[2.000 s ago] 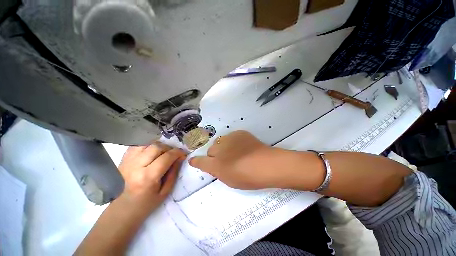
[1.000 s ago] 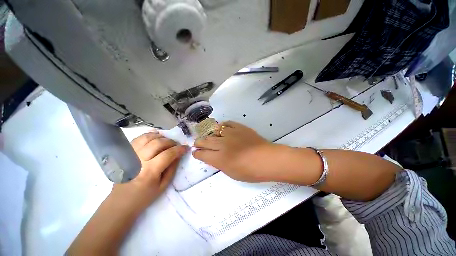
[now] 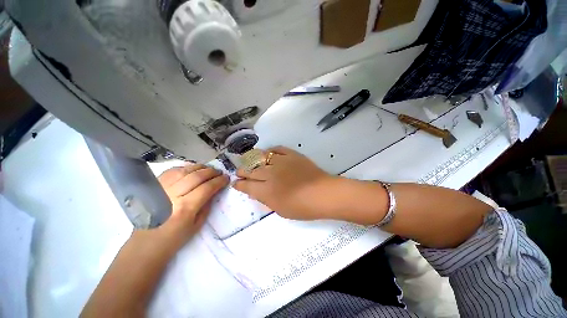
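Observation:
A thin white fabric piece (image 3: pixel 214 227) lies on the white table and blends with it. My left hand (image 3: pixel 189 194) lies flat on it, fingertips just in front of the presser foot area (image 3: pixel 226 163). My right hand (image 3: pixel 283 185) is on the other side, its fingertips close to the left ones and beside the tan block (image 3: pixel 252 159) at the foot. Both hands press down; the fabric edge under the fingers is hard to see. The off-white sewing machine (image 3: pixel 273 56) rises above the hands. The needle tip cannot be made out.
Black thread snips (image 3: pixel 345 110), a grey metal strip (image 3: pixel 314 90) and a wooden-handled tool (image 3: pixel 426 128) lie right of the needle. A dark checked cloth (image 3: pixel 463 49) hangs at the right. A printed ruler (image 3: pixel 311 264) runs along the front edge. A grey machine part (image 3: pixel 127 186) stands by my left hand.
The camera view has shifted, so the round white knob shows larger and lower than two seconds ago. Both hands stay by the foot, with only small finger movements.

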